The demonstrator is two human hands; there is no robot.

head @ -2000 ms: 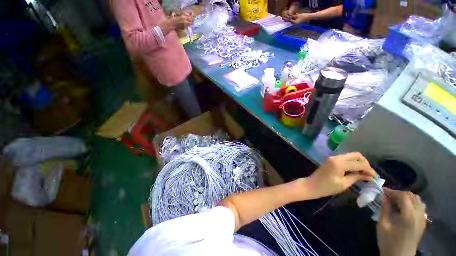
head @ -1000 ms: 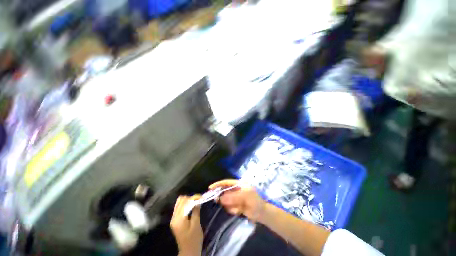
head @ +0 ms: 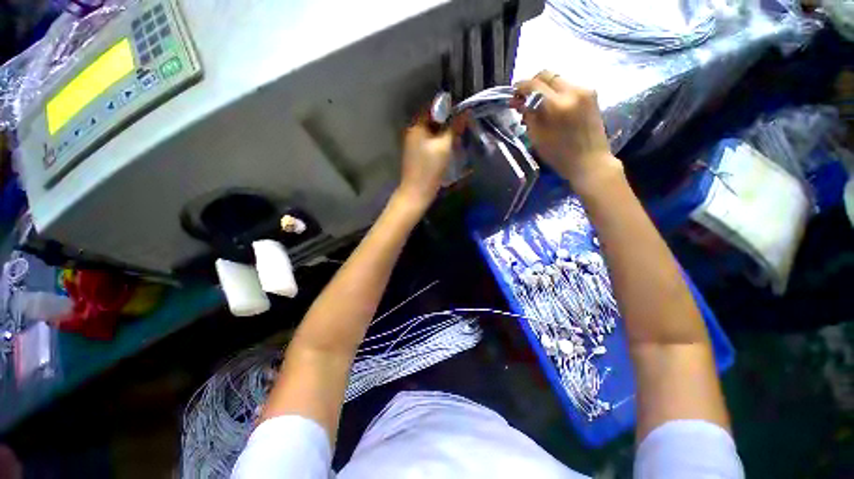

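My left hand (head: 430, 154) and my right hand (head: 564, 122) hold a coiled cable bundle (head: 487, 95) stretched between them at the tying slot (head: 475, 58), at the right end of the big pale grey winding and tying machine (head: 346, 103). A white connector end (head: 441, 108) shows at my left hand. Shiny metal guide plates (head: 510, 150) stick out just below the bundle. The two white winding posts (head: 258, 279) stand at the machine front with no cable on them. A small brass-coloured knob (head: 293, 224) is beside them.
The blue finished-bundle tray (head: 599, 432) with many white bundles lies below my right arm. White cable ends (head: 412, 360) lie left of my lap, joining a loose pile (head: 225, 412). The control panel (head: 122, 84) is at upper left. Coiled grey-white cables (head: 646, 33) lie on plastic behind.
The view has swung right from the posts and then settled on the machine. The bundle has moved from the posts, past the machine front, up to the tying slot, held in both hands.
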